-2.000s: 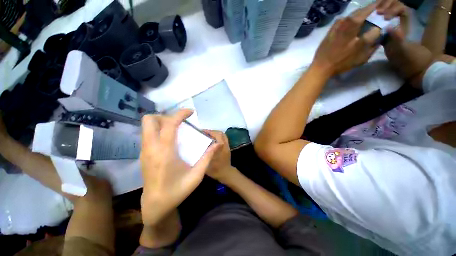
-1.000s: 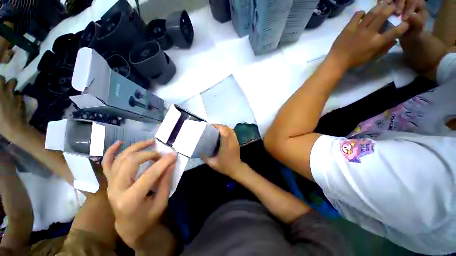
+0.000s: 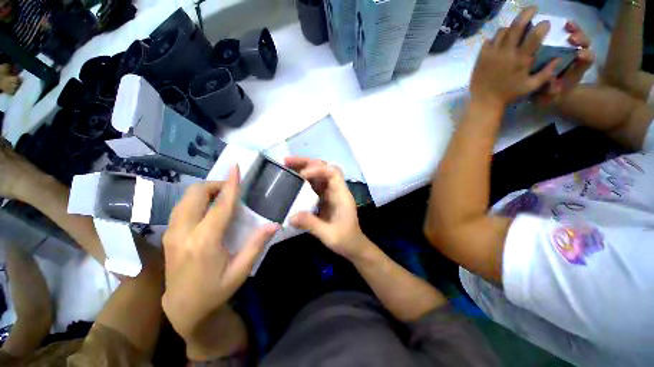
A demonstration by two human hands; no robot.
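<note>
An open retail box (image 3: 237, 156) is between my hands, its mouth turned up toward me. A smooth dark grey cylinder (image 3: 274, 189) shows inside the mouth, with white flaps around it. My left hand (image 3: 208, 251) holds the box's near-left side and flap. My right hand (image 3: 331, 206) grips the right side, thumb near the mouth's lower corner. The lower part of the box is hidden by my hands and the flaps.
Two open boxes lie at left, one showing a product picture (image 3: 188, 140), one a grey housing (image 3: 118, 197). Black cups (image 3: 219, 97) pile behind. Boxes (image 3: 380, 43) stand at the back. A flat clear sleeve (image 3: 326, 147) lies nearby. Another person's hands (image 3: 513, 64) hold a box at right.
The box mouth now shows the grey cylinder where white inner card with a dark slot showed before. My right hand has shifted up around its right side. The person at right has moved.
</note>
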